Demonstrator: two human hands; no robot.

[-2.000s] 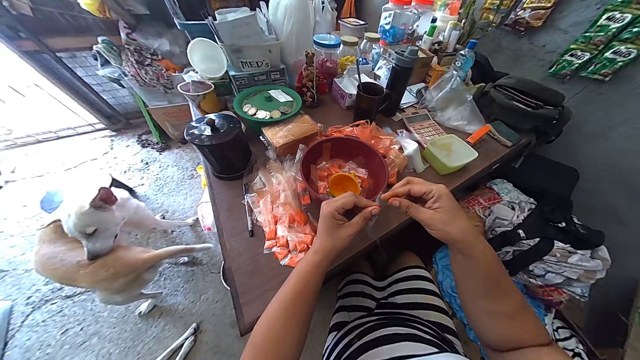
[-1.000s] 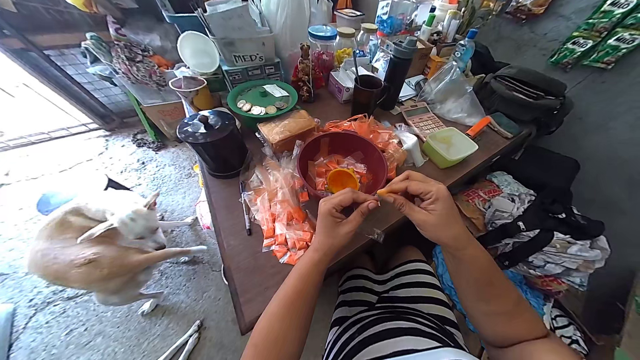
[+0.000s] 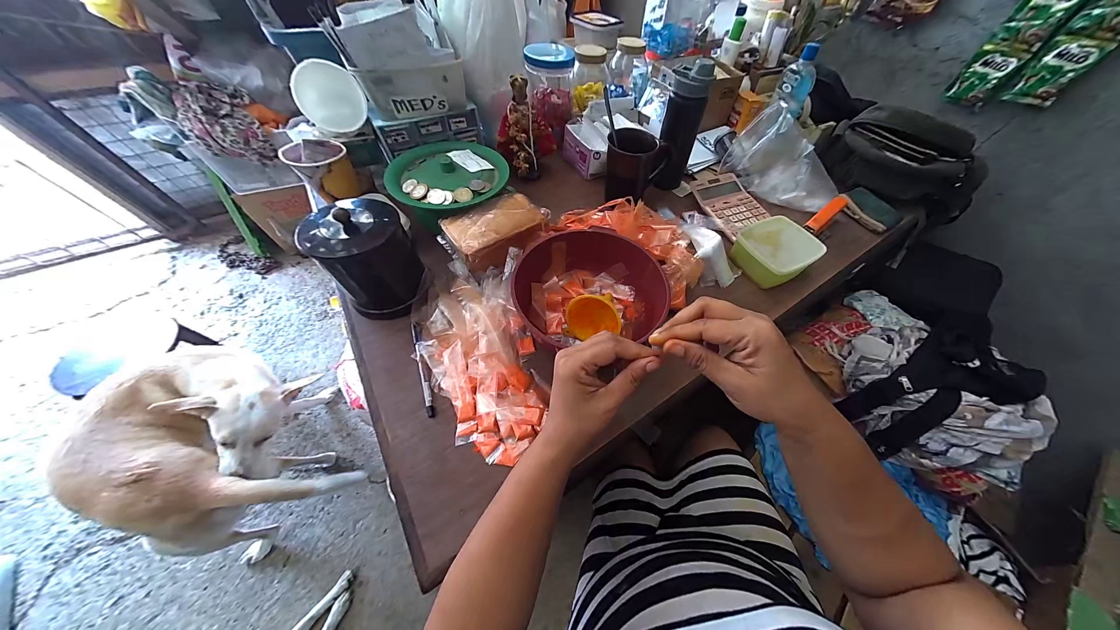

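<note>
My left hand [image 3: 599,385] and my right hand [image 3: 731,354] meet at the fingertips just over the table's near edge. Both pinch a small clear plastic packet that the fingers mostly hide; its contents cannot be made out. Right behind them stands a dark red plastic bowl [image 3: 643,271] with small orange packets [image 3: 569,293] and a yellow-orange cup [image 3: 593,317] inside. Left of the bowl lies a heap of clear bags with orange packets [image 3: 494,394]. More orange plastic packets [image 3: 639,226] lie behind the bowl.
A black lidded pot [image 3: 360,258], a pen [image 3: 423,372], a green plate with coins [image 3: 490,166], a dark mug [image 3: 632,166], a calculator [image 3: 731,206] and a light green tub [image 3: 779,252] stand or lie around. A dog [image 3: 175,437] is on the floor at left.
My hands stay close together near the bowl, with the fingers shifting their pinch. The dog's head has moved down toward its hind legs.
</note>
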